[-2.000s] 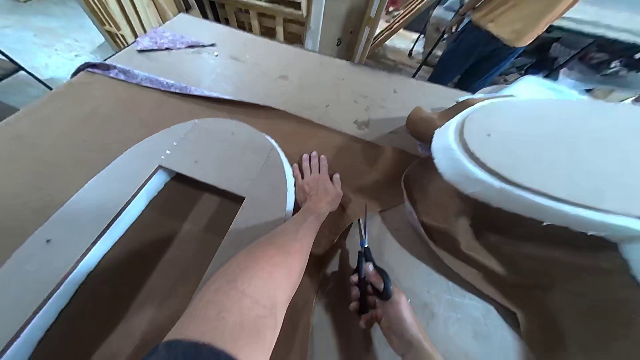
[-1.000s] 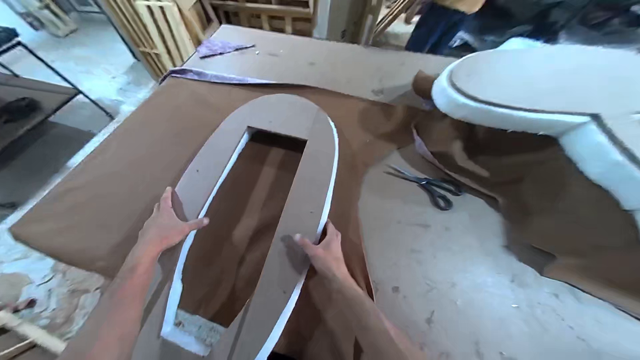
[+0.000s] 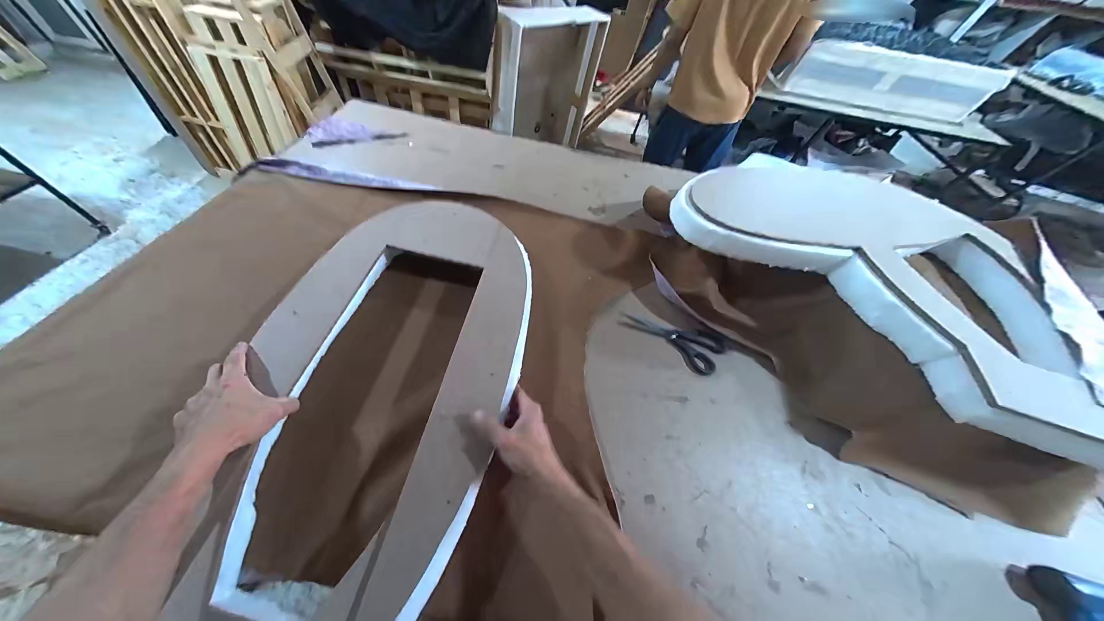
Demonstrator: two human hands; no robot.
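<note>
A board frame edged with white foam [image 3: 435, 392], rounded at its far end and with a long opening, lies on brown upholstery fabric [image 3: 155, 328]. My left hand [image 3: 231, 405] grips its left rail, fingers over the outer edge and thumb at the opening. My right hand [image 3: 517, 435] holds the right rail's outer edge, thumb on top. Black-handled scissors [image 3: 681, 341] rest on the table, right of the fabric's cut edge, with no hand on them.
A second foam-edged board piece [image 3: 828, 216] lies at right on more brown fabric [image 3: 819, 345]. Purple-patterned scraps [image 3: 341, 131] are at the table's [image 3: 517, 164] far edge. Beyond stand wooden frames [image 3: 241, 86] and a person [image 3: 711, 69]. Something dark [image 3: 1056, 595] shows at lower right.
Two seconds ago my right hand held the scissors and my left lay flat beside the frame. The scissors were let go on the table, and both hands took hold of the frame.
</note>
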